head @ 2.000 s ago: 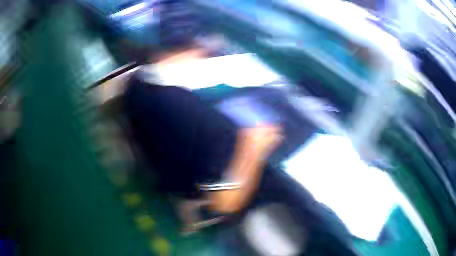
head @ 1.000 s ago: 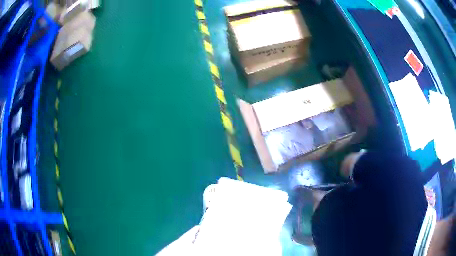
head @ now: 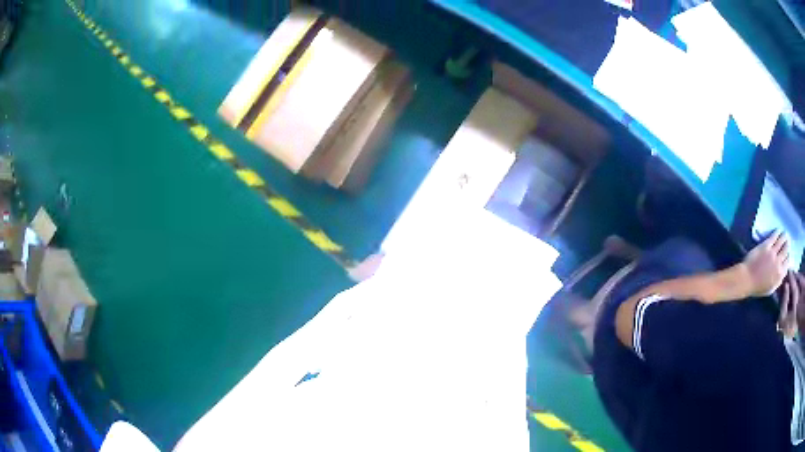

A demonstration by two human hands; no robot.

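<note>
A bundle of overexposed white sheets fills the lower middle of the head view, with uneven, layered edges at its right. My left hand shows only as a small skin-coloured part at the bundle's upper left edge and grips it. A white area, perhaps my sleeve, runs from there to the bottom edge and merges with the sheets. My right hand cannot be made out. A small white rounded shape at the bottom left edge is unclear.
An open carton with whitish packing stands just beyond the sheets. A closed carton stands behind it. A seated person in dark clothes works at the bench on the right. Blue rack at lower left.
The white bundle has moved up and right and looks larger, now overlapping the open carton's near side. The view has turned, and the seated person's hands now show at the bench.
</note>
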